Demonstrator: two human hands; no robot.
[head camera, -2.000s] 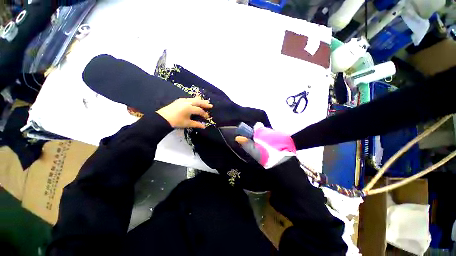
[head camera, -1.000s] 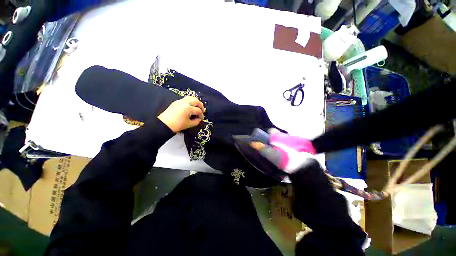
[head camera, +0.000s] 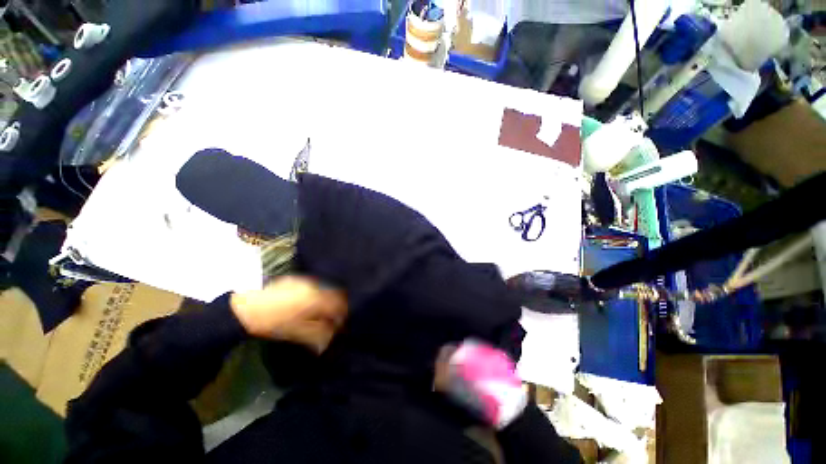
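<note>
A black garment piece lies over the right part of the black padded pressing arm on the white table. A pale trim tip sticks up behind it. My left hand, bare and blurred, is at the garment's near left edge, by a strip of gold trim; its grip cannot be made out. My right hand, in a pink and white glove, is blurred at the garment's near right edge; what its fingers do is unclear. The dark iron stands at the table's right edge, apart from my right hand.
Scissors and a maroon rectangle with a white scrap lie on the table's right side. A white bottle stands beyond the right edge. Hose and cord run right from the iron. Cardboard lies below left. Blue crates are behind and right.
My right hand has let go of the iron, which is now at the table's right edge, and moved nearer my body. The garment has shifted and its gold embroidery is mostly hidden. My left hand moved nearer.
</note>
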